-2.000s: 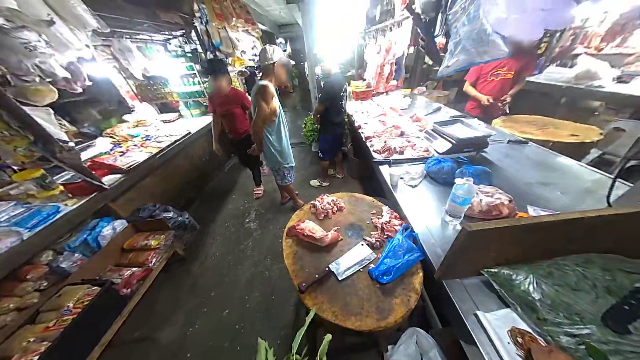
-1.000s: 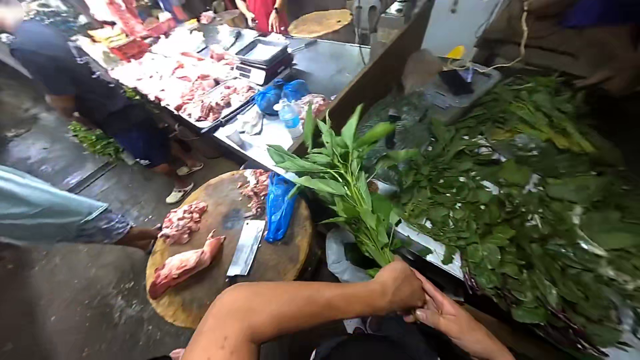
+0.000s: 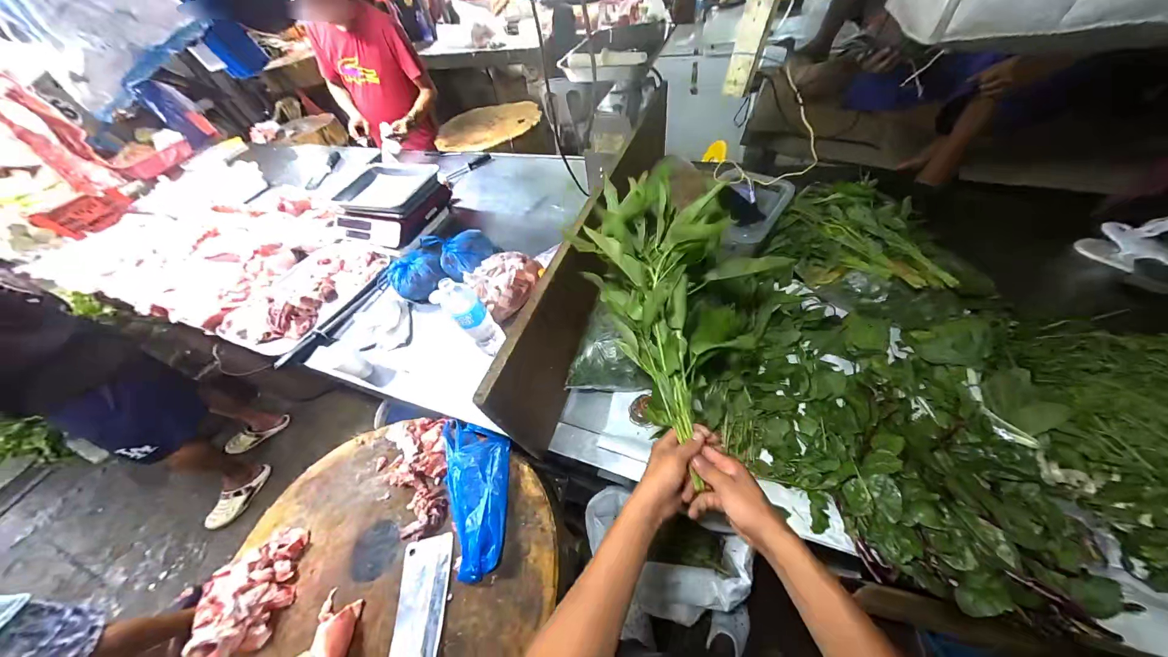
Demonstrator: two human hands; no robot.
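Upright in front of me stands a bunch of leafy green stalks, gripped at the stem ends. My left hand closes round the stems, and my right hand holds them from the other side, its fingers touching the left. Below my hands is a white plastic bag with its mouth apart. To the left lies a round wooden chopping block with a cleaver, a blue plastic bag and cut raw meat. Right of the bunch, loose leafy greens cover a table.
A wooden partition divides the greens from a metal counter with raw meat, a weighing scale and a water bottle. A person in a red shirt stands behind. Another person's hand reaches the block at lower left.
The view has swung right since the first frame. Both hands, out of clear sight then, now hold the green bunch, which stands more upright than one second ago.
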